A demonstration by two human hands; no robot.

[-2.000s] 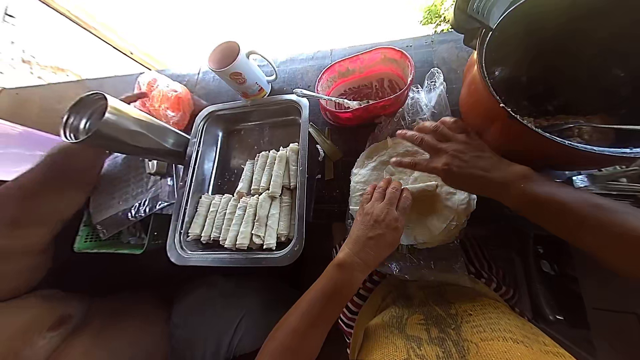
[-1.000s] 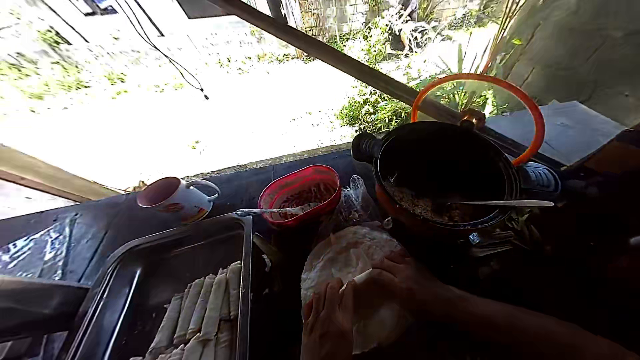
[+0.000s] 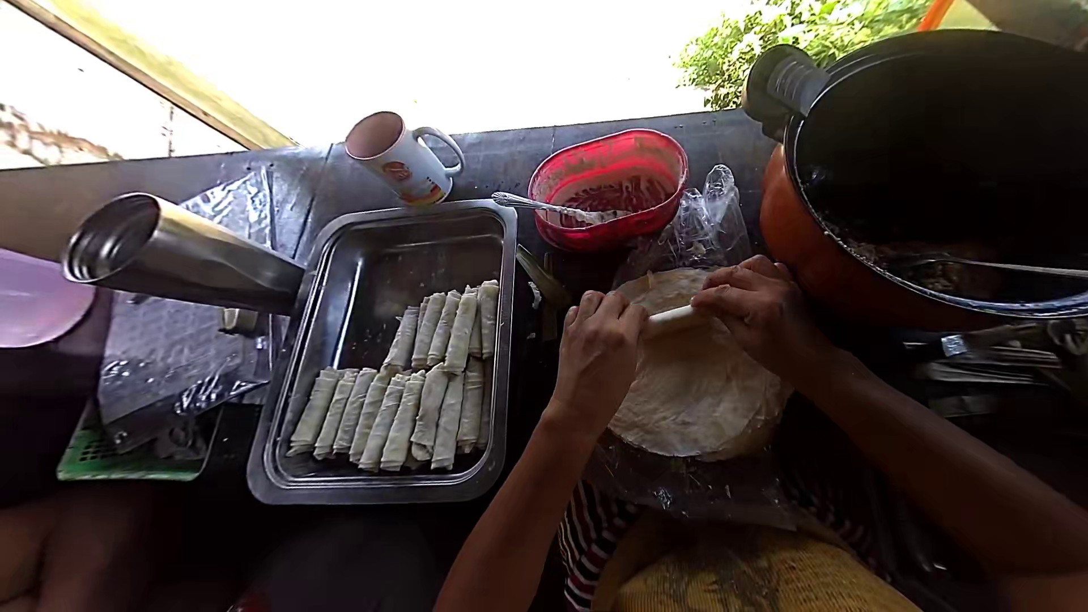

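My left hand (image 3: 602,344) and my right hand (image 3: 752,310) grip the two ends of a slim white wrapper roll (image 3: 670,320). Under it lies a stack of round thin wrappers (image 3: 701,395) on clear plastic. To the left, a steel tray (image 3: 382,234) holds many finished rolls (image 3: 395,416) in rows, some on top of others. Behind the wrappers stands a red plastic bowl (image 3: 608,157) with pale residue, a spoon (image 3: 544,206) resting across its rim. At the right is a big orange pot (image 3: 786,229) with a dark inside, some chopped filling and a spoon handle.
A printed mug (image 3: 408,166) stands behind the tray. A steel tumbler (image 3: 195,259) leans against the tray's left side, near plastic sheets (image 3: 170,348) and a green basket (image 3: 127,467). A crumpled clear bag (image 3: 710,217) lies beside the bowl. Another person's bare limb shows at lower left.
Two seconds ago my hands lay flatter over the wrappers; now they pinch the roll's ends near the far edge of the stack. The view swung up toward the outdoors and back down.
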